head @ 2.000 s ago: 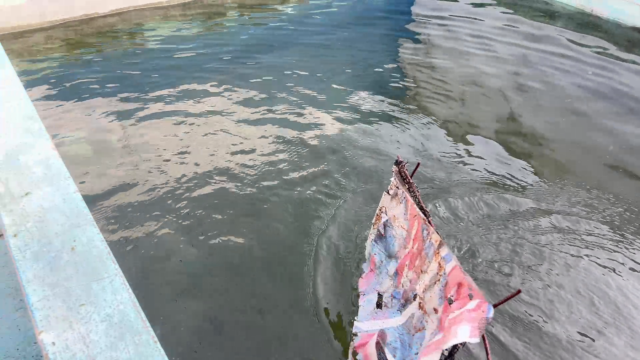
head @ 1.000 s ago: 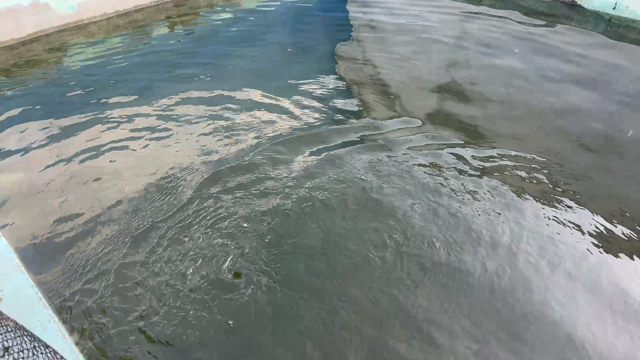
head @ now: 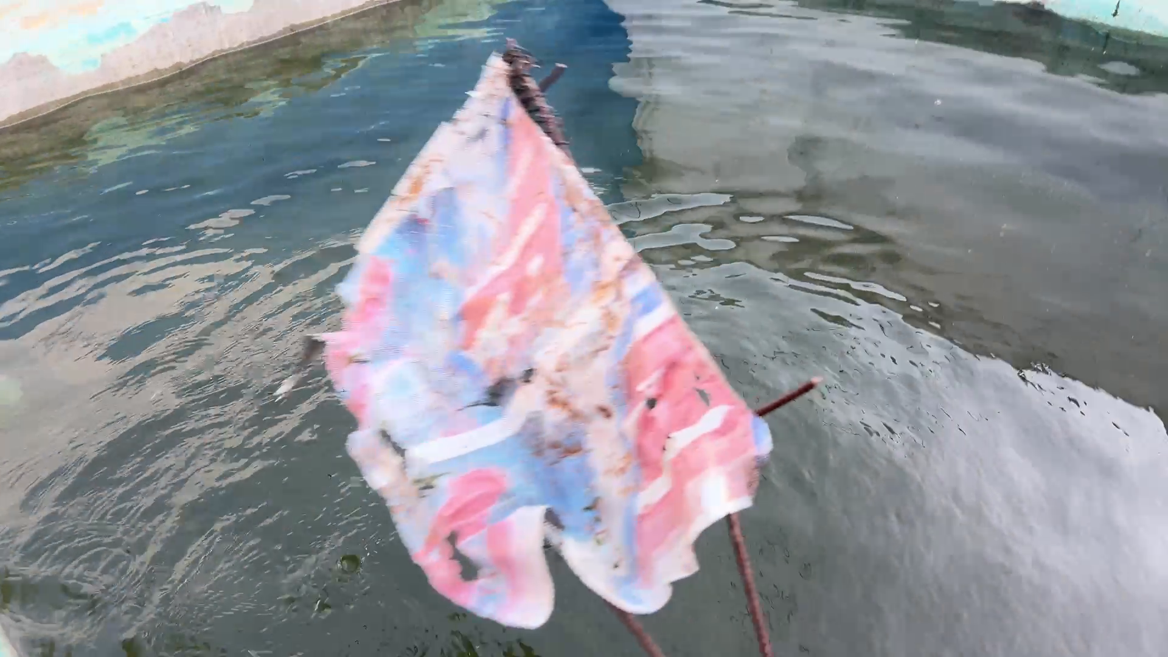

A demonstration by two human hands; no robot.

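Observation:
A worn cloth or plastic sheet (head: pixel 566 365), patterned in pink, blue and white with rusty stains and small holes, stretches over a rough triangular frame above the water. Rusty metal rods (head: pixel 750 584) run from beneath it to the bottom edge, and a short rod end (head: pixel 792 396) sticks out at its right. Dark wrapping (head: pixel 537 100) covers the frame's tip at the top. Neither of my hands is in view, so what they hold is hidden.
Rippled murky water (head: pixel 912 511) surrounds the sheet. A concrete wall with peeling paint (head: pixel 137 46) borders it at the upper left, and another pale edge (head: pixel 1113 14) shows at the upper right.
The framed sheet, at the lower right two seconds ago and out of sight one second ago, is now in the middle of the view. Ripples have spread over the water.

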